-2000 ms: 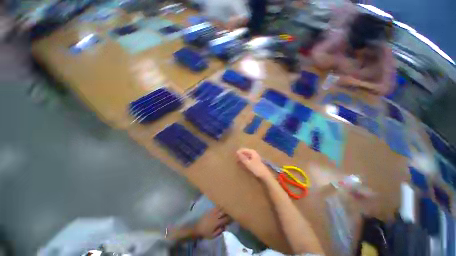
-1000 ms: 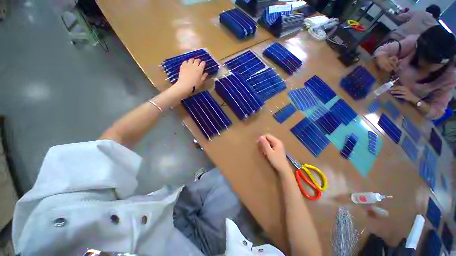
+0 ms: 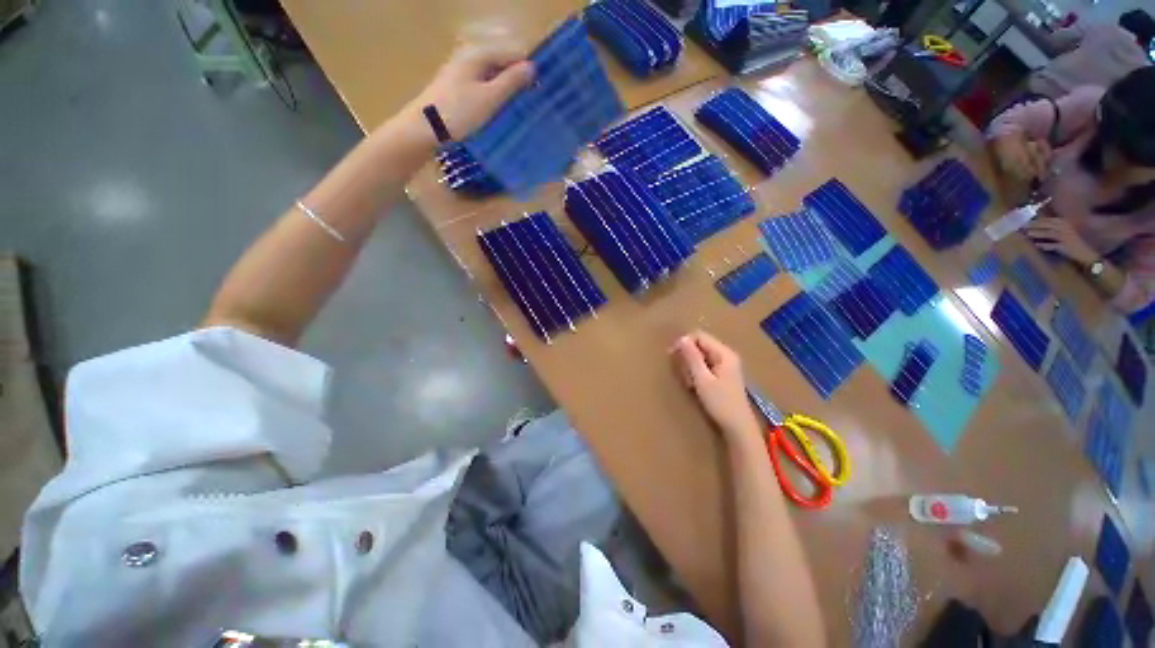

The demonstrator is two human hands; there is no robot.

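Note:
My left hand point(image 3: 475, 86) is raised over the stack at the table's left edge and grips a solar cell point(image 3: 551, 112) by its edge. The cell's blue side with pale lines shows, slightly blurred. The stack point(image 3: 466, 170) is partly hidden behind the cell and hand. A dark navy tabbed cell point(image 3: 541, 275) lies nearest me, beside a tabbed stack point(image 3: 627, 228). My right hand point(image 3: 712, 370) rests on the table with fingers curled in; nothing shows in it. Scissors point(image 3: 806, 458) lie just beyond its wrist, with one yellow and one red-orange loop.
Cells and cut pieces lie on and around a teal sheet point(image 3: 953, 392). A white bottle point(image 3: 953, 509) and a pile of ribbon pieces point(image 3: 884, 589) are at lower right. More stacks point(image 3: 747, 129) stand farther back. A person point(image 3: 1089, 165) works across the table.
My left hand was flat on the left stack one second ago; now it is lifted and holds a cell. My right hand stays resting on the table. The view has shifted slightly.

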